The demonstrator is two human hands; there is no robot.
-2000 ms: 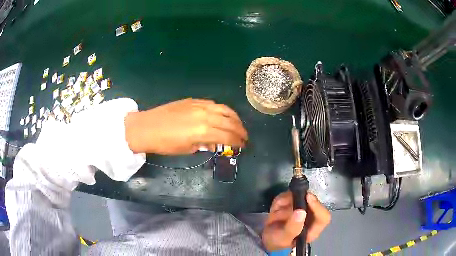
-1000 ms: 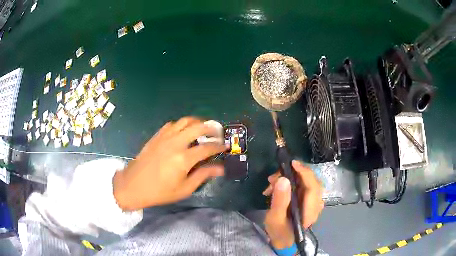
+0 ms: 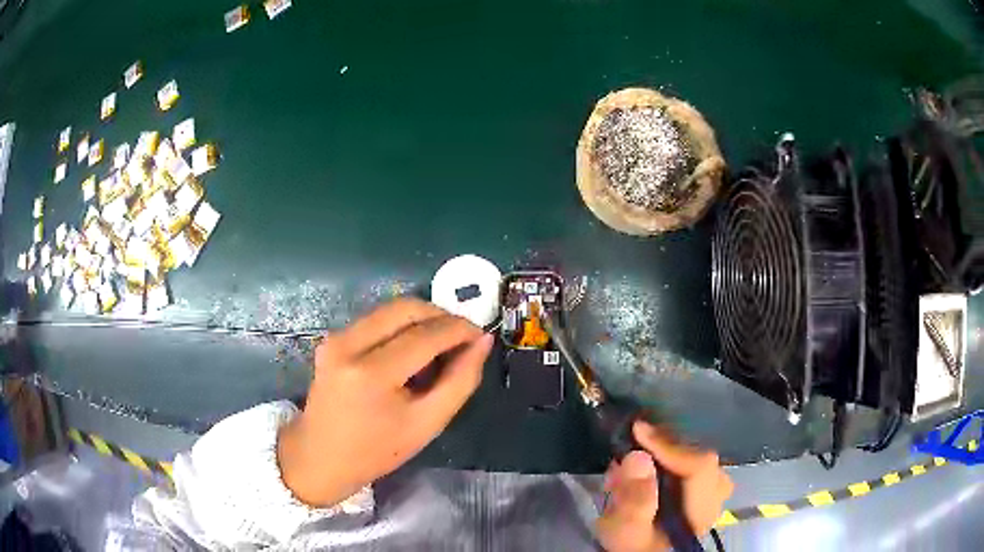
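Observation:
The open watch housing lies on the green mat in front of me, with an orange flex cable inside. A black display module with a small white label lies joined below it. A white round disc with a dark rectangular centre touches its left side. My right hand grips the soldering iron like a pen, its tip inside the housing. My left hand has thumb and index finger pinched at the housing's lower left edge. Solder wire runs from the left to this hand; its end is hard to see.
A loose pile of small silvery batteries lies at the left. A tan-rimmed bowl of grey bits stands beyond the housing to the right. A black fan stands at the right, with a pale tray beyond it.
My left hand has uncovered the housing and disc and pinched its fingers at the housing's edge. The iron's tip has moved from beside the bowl into the housing. The view has shifted.

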